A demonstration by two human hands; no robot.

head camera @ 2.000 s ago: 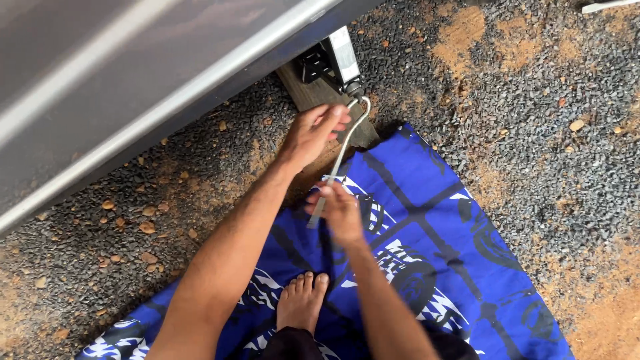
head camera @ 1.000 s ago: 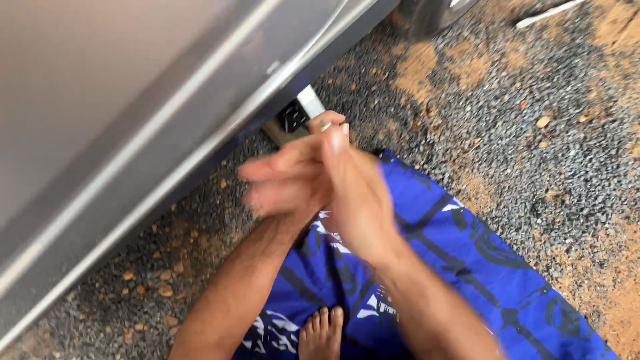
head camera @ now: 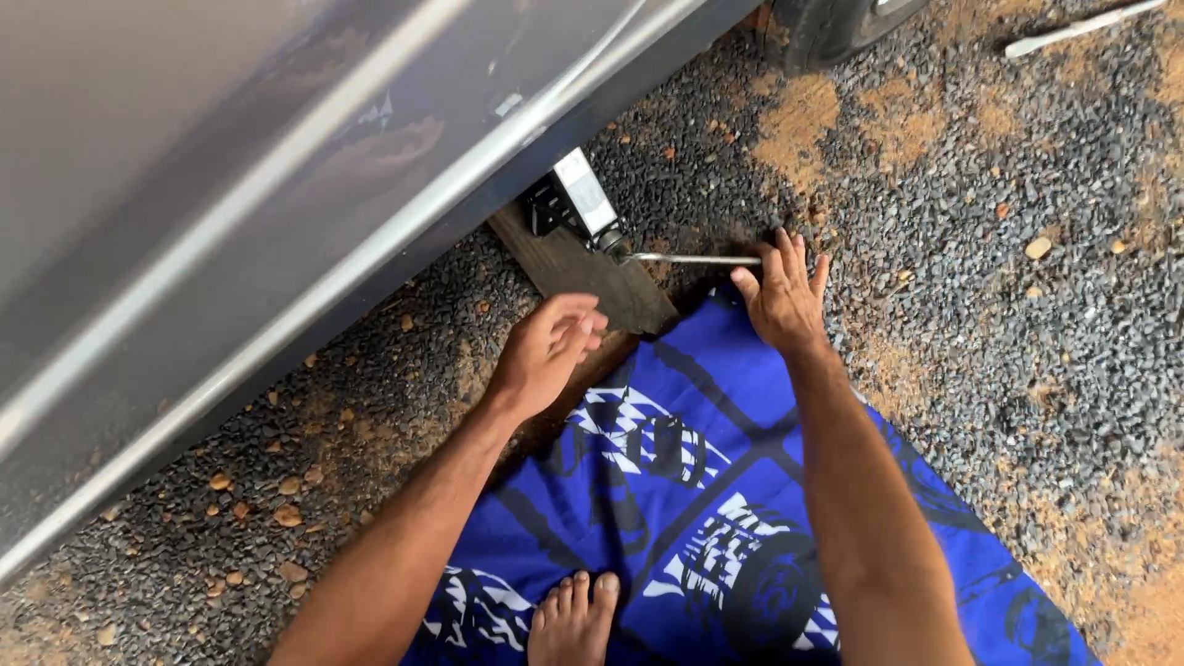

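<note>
A scissor jack (head camera: 586,196) lies low under the sill of a grey car (head camera: 305,213), on a wooden board (head camera: 601,282). From the jack's end a metal crank rod (head camera: 694,259) runs rightward to my right hand (head camera: 784,291). That hand is spread, palm down, with its thumb and fingers at the rod's far end; whether it grips the rod is hidden. My left hand (head camera: 553,350) hangs just left of the board's near end, fingers loosely curled, with nothing visible in it. A blue patterned cloth (head camera: 684,444) is spread below both hands.
A car wheel (head camera: 823,32) is at the top, right of the jack. On the gravel (head camera: 980,185) at the upper right lies a light-coloured bar (head camera: 1082,28). My bare foot (head camera: 575,618) rests on the cloth. The car's side fills the upper left.
My hands, close together over the jack's end one second ago, are now apart, the right one out to the right. The rod, hanging toward me two seconds ago, now points right.
</note>
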